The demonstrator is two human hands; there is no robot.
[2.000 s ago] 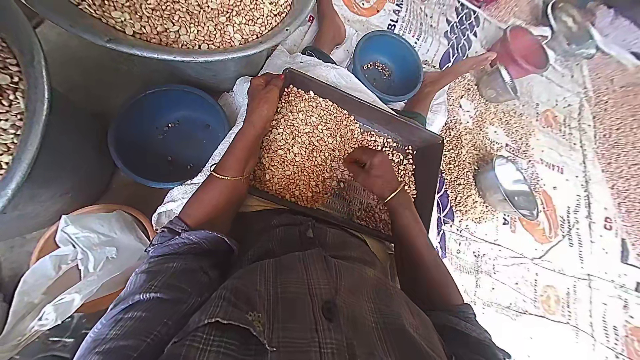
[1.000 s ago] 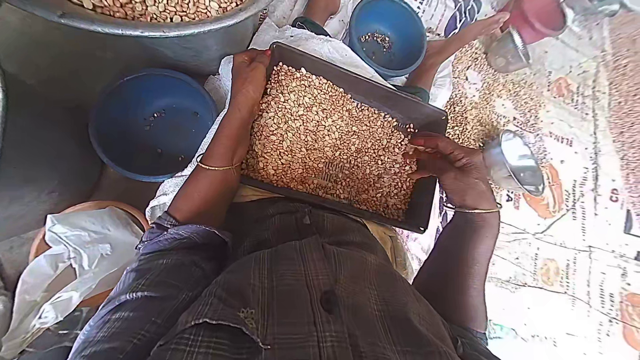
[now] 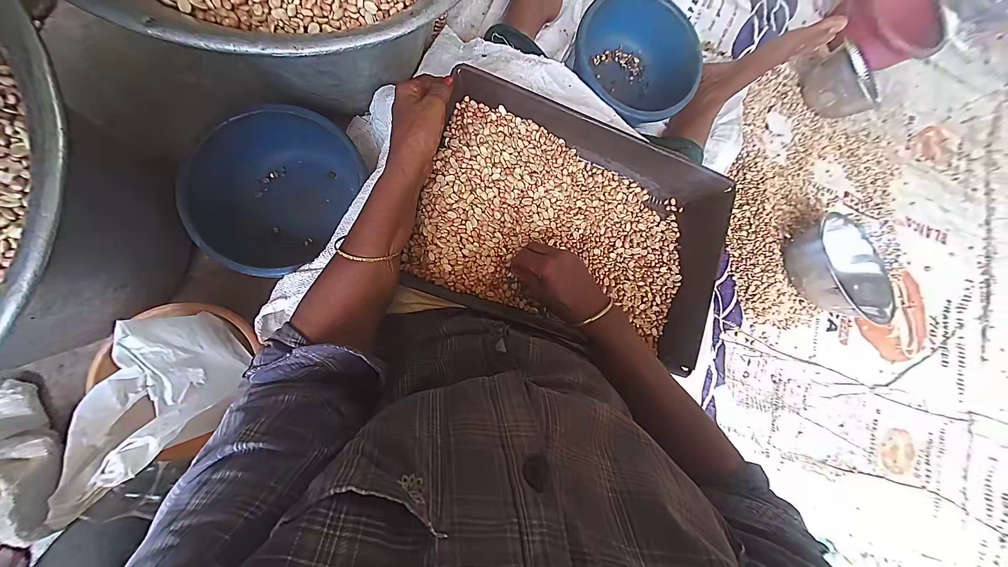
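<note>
A dark rectangular tray [image 3: 705, 252] rests tilted on my lap, filled with a layer of shelled nuts or beans [image 3: 543, 189], tan and reddish. My left hand [image 3: 421, 118] grips the tray's upper left corner, a thin bangle on the wrist. Over the lower middle of the tray, my right hand [image 3: 559, 279] touches the nuts with its fingers curled down; whether any are held in them is hidden. The tray's right end shows bare wall, and a white sack [image 3: 366, 157] lies beneath its left side.
Blue basins [image 3: 272, 189] with a few scraps stand left of and beyond the tray. Large metal tubs [image 3: 331, 67] of nuts are at upper left. A plastic bag [image 3: 169, 370] covers an orange basin [image 3: 228, 315]. Rightward, a steel bowl [image 3: 839, 268] lies among nuts on a printed sheet [image 3: 850, 417].
My right hand was at the tray's right edge one second ago; it has moved left onto the nuts near the lower edge. My left hand keeps its hold on the corner.
</note>
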